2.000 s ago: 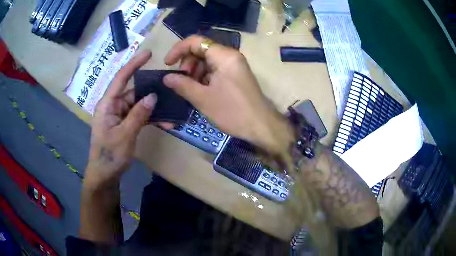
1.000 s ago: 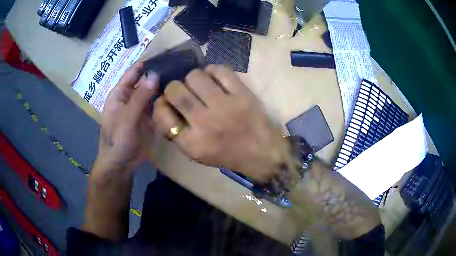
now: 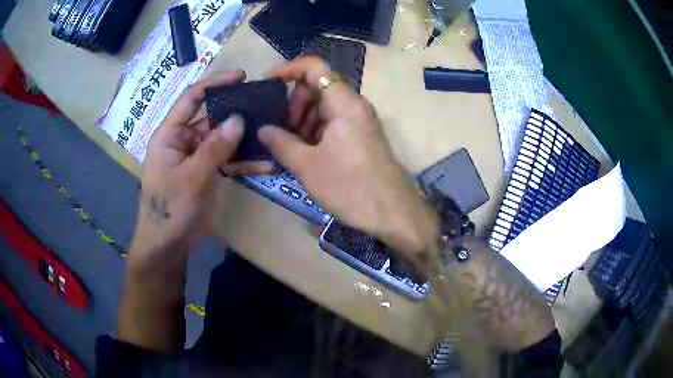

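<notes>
A thin black speaker grille (image 3: 254,103) is held between my two hands above the table. My left hand (image 3: 193,140) grips its left side, thumb on its face. My right hand (image 3: 332,133), with a ring, holds its right side. A portable radio (image 3: 284,193) lies below, partly hidden by my hands; its keypad shows. A second radio (image 3: 354,246) lies to its right, partly under my right wrist. A dark grey flat piece (image 3: 455,181) lies right of my wrist.
More black grilles (image 3: 336,55) lie beyond my hands. Narrow black bars (image 3: 455,80) lie right and on the newspaper strip (image 3: 151,100). A label sheet (image 3: 546,173) under a white backing sheet (image 3: 568,229) is at right. Dark cases stand in rows (image 3: 92,22) far left and at right (image 3: 627,266).
My right hand has moved back up from over the radios, uncovering them. The dark piece between my hands is now more upright, gripped at both sides.
</notes>
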